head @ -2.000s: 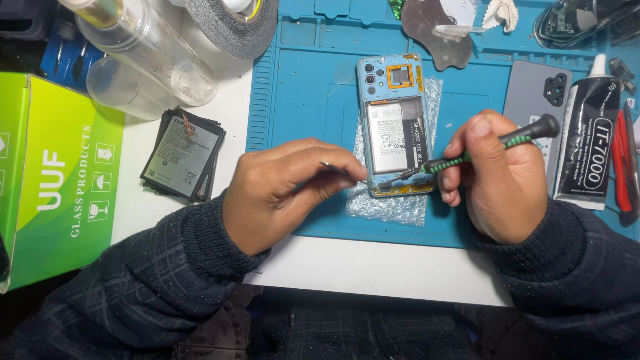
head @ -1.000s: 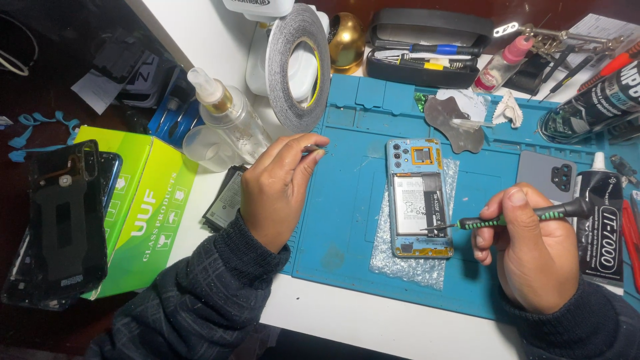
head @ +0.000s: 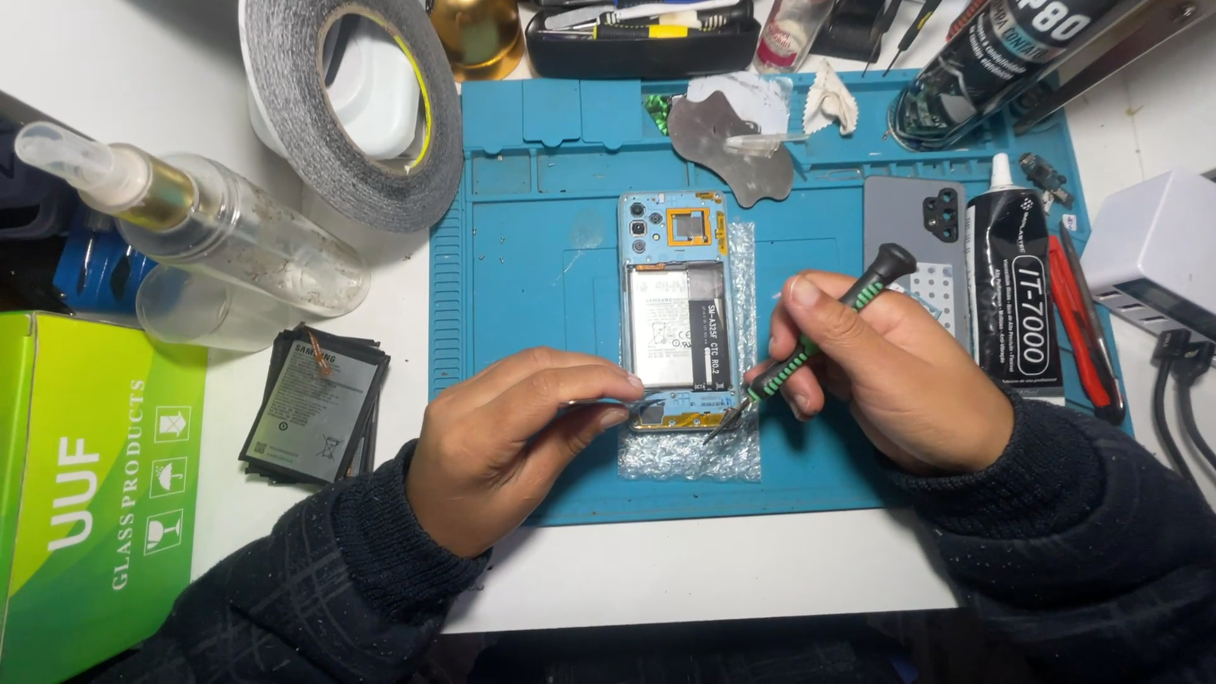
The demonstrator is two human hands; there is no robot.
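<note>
An opened smartphone [head: 674,228], back cover off and battery [head: 663,328] showing, lies on a piece of bubble wrap [head: 689,461] on a blue silicone repair mat [head: 532,456]. My right hand [head: 874,370] grips a black and green screwdriver [head: 793,366]; its tip is over the phone's lower right corner, contact unclear. At the phone's lower left edge, my left hand [head: 527,432] pinches a thin metal tool [head: 591,403], perhaps tweezers, whose tip reaches toward the bottom part of the phone. Tiny screws seem to lie on the mat left of the phone.
Left stand a green box [head: 104,494], a stack of phone batteries [head: 313,404], a spray bottle [head: 256,233] and a tape roll [head: 418,195]. Right lie a grey phone back cover [head: 888,214], a glue tube [head: 1016,294] and red-handled pliers [head: 1073,323]. A spray can [head: 988,71] stands behind, beside a tool case [head: 655,47].
My left hand has come back from the mat's left edge to the phone's lower left side. My right hand still holds the screwdriver at the phone. The view has shifted strongly.
</note>
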